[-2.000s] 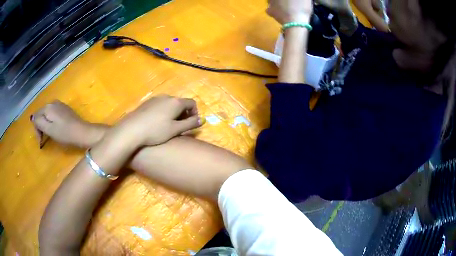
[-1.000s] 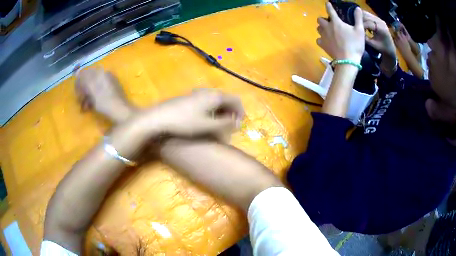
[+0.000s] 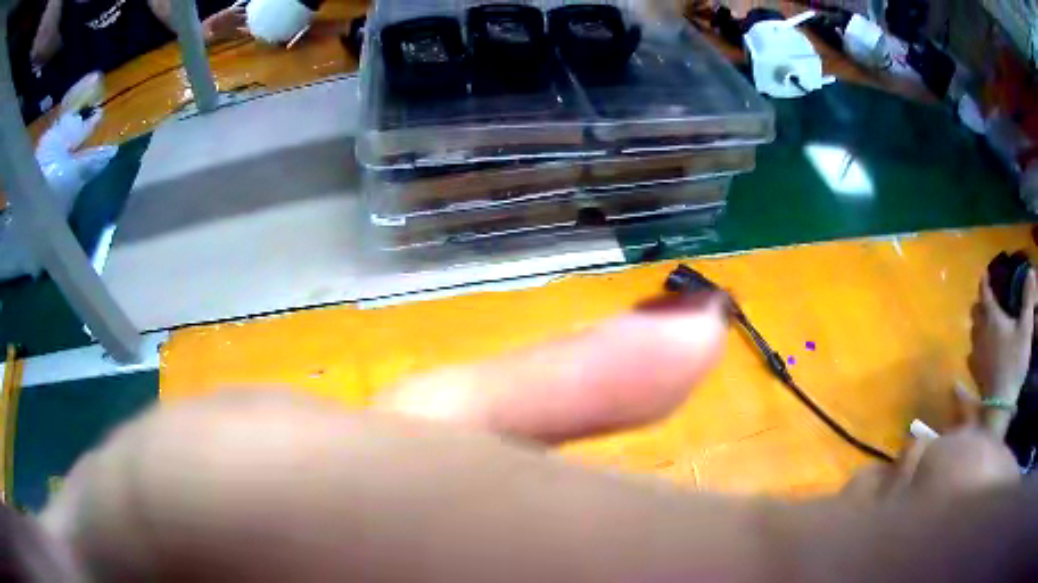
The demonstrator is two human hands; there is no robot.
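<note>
A bare hand or forearm of mine [image 3: 376, 490], large and blurred, crosses the bottom very close to the camera. A blurred finger or thumb [image 3: 569, 382] points right above it. More blurred skin [image 3: 950, 461] shows at the lower right; I cannot tell whose it is. I cannot tell my left hand from my right or see anything held. A black power cable [image 3: 837, 421] lies on the orange-yellow bench top [image 3: 262, 359], its blunt plug [image 3: 686, 279] near the far edge. The finger overlaps the view near the plug; contact cannot be told.
Stacked clear trays [image 3: 558, 148] with three black shells [image 3: 507, 40] on top stand beyond the bench edge, beside a white panel [image 3: 250, 205]. A neighbour's hand [image 3: 1002, 342] holds a black part at the right. A white-cased part [image 3: 785, 57] and other people's hands are farther back.
The view has swung up and left, bringing the trays into sight. My crossed forearms, seen before over the bench, are replaced by large blurred skin near the camera. The cable appears farther right.
</note>
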